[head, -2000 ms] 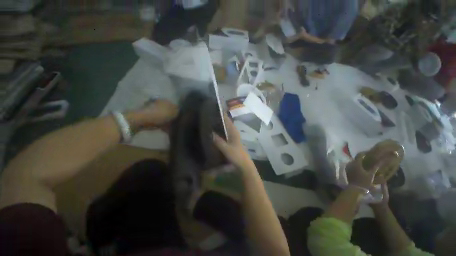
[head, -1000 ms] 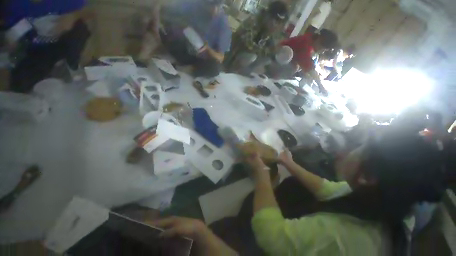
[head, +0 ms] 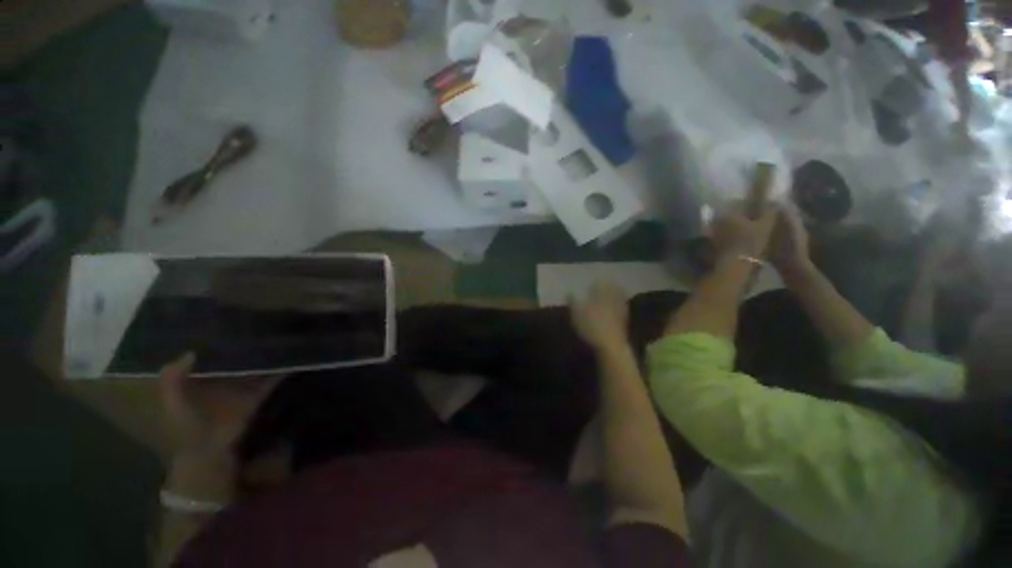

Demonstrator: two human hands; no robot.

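Note:
A long dark-lined open box with a white rim lies across the left, its dark inside facing up. A white flap shows at its left end. My left hand is under and at the box's near long side, the thumb over the rim; the other fingers are mostly hidden. My right hand is blurred, off the box, near my knee at a flat white board. I cannot tell its fingers or whether it holds anything.
On the white-covered surface lie a cable bundle, a box insert, printed cards, a blue cloth and a tan tape roll. A neighbour's lime-green sleeve is close at right.
The view has swung down and left. The dark-lined box now shows whole, held by my left hand. My right hand shows apart from it. The neighbour's tan roll is now seen edge-on.

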